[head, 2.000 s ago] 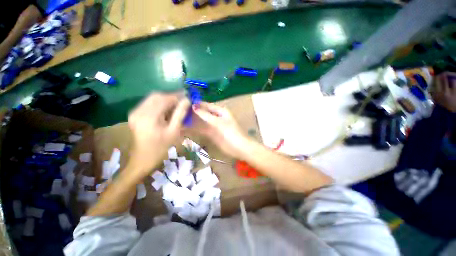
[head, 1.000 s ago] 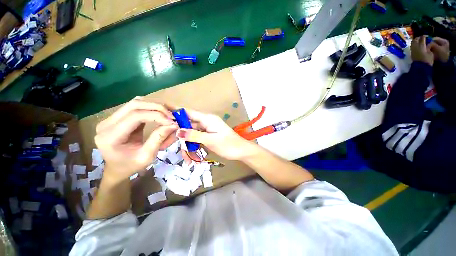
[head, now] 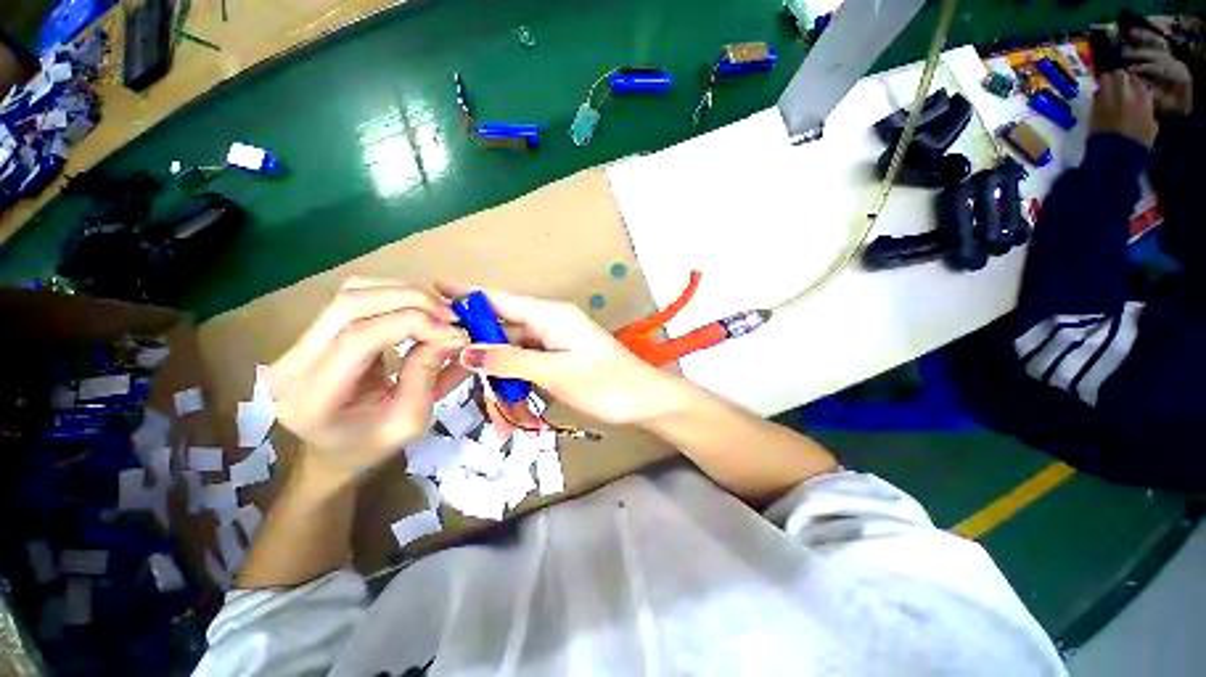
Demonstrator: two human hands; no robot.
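Note:
A blue battery pack (head: 492, 347) is held over the cardboard mat (head: 529, 236), tilted, with thin wires trailing from its lower end. My right hand (head: 569, 357) grips the pack from the right, thumb on its face. My left hand (head: 366, 374) is at the pack's upper left side, thumb and fingertips pinched together; whether they touch the pack or hold something is hidden. A loose pile of white paper pieces (head: 483, 470) lies below the hands, partly covered by them.
An open carton (head: 179, 347) of blue packs stands left. An orange air gun (head: 688, 341) with a pale hose lies right, by a white board (head: 754, 225) bearing black handle-like parts (head: 981, 222). Packs lie on the green belt (head: 318, 146). A grey post (head: 846, 66) and a seated person are right.
Since two seconds ago, the view has shifted and the pack is held lower, nearer my body. From one second ago, my hands have barely moved. The neighbour's hands have moved slightly.

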